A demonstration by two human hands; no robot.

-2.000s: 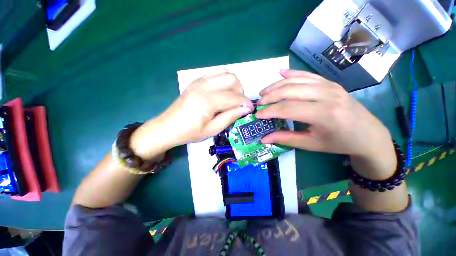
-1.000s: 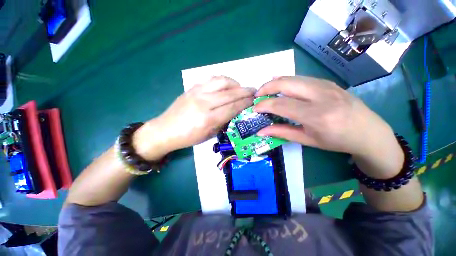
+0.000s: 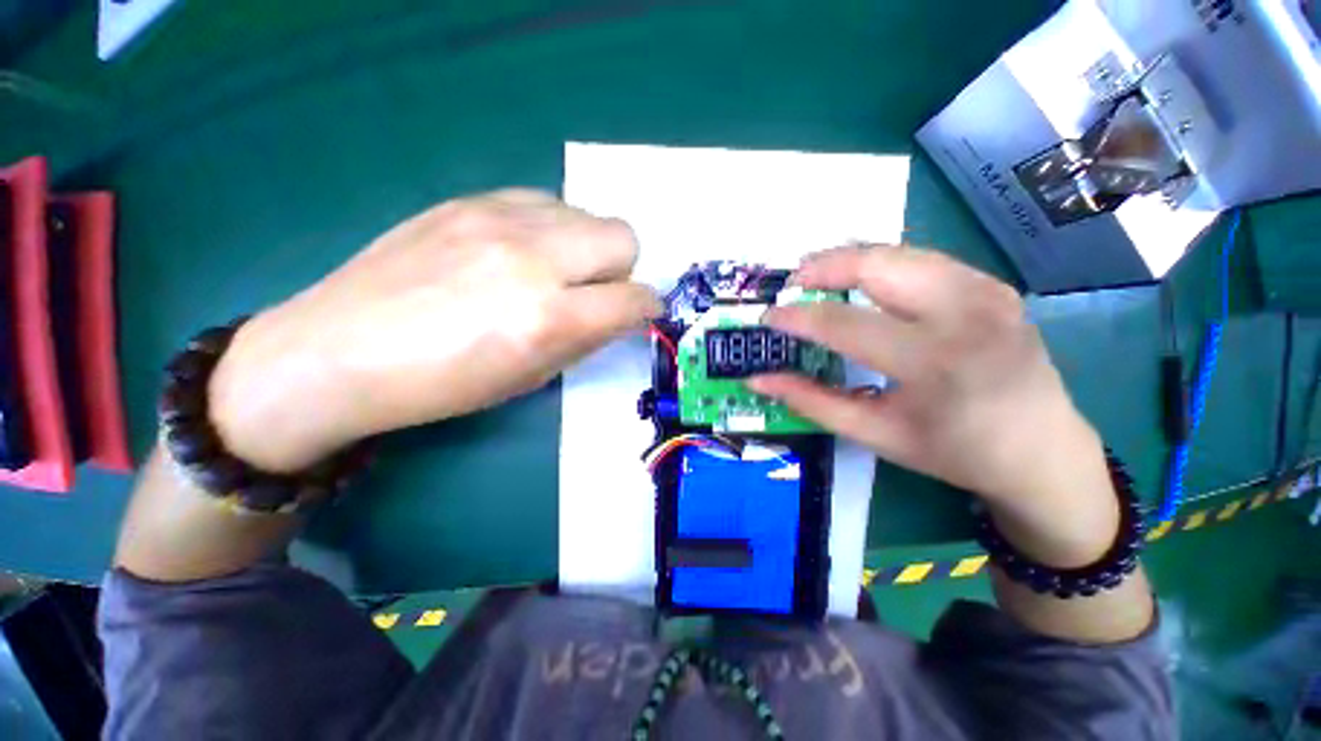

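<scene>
The green circuit board (image 3: pixel 724 404) with its dark digit display (image 3: pixel 749 352) lies over the upper part of the black device housing (image 3: pixel 816 507). The blue battery pack (image 3: pixel 732 507) with a black strip fills the lower part. Thin coloured wires (image 3: pixel 678 449) run between board and battery. My right hand (image 3: pixel 927 355) holds the board's right side, thumb and fingers over it. My left hand (image 3: pixel 464 319) is at the upper left of the housing, fingertips close together by a thin red wire; whether they grip it cannot be told.
The housing lies on a white foam sheet (image 3: pixel 609 507). A grey-white screw feeder (image 3: pixel 1000 196) stands at the upper right, with a blue coiled cord (image 3: pixel 1200 391) and a dark tool (image 3: pixel 1175 398) beside it. Red foam pieces (image 3: pixel 91 333) stand at the left.
My left hand has moved left, off the board's top edge, uncovering parts at the housing's top. The board has turned and now lies squarer over the housing. The view has shifted.
</scene>
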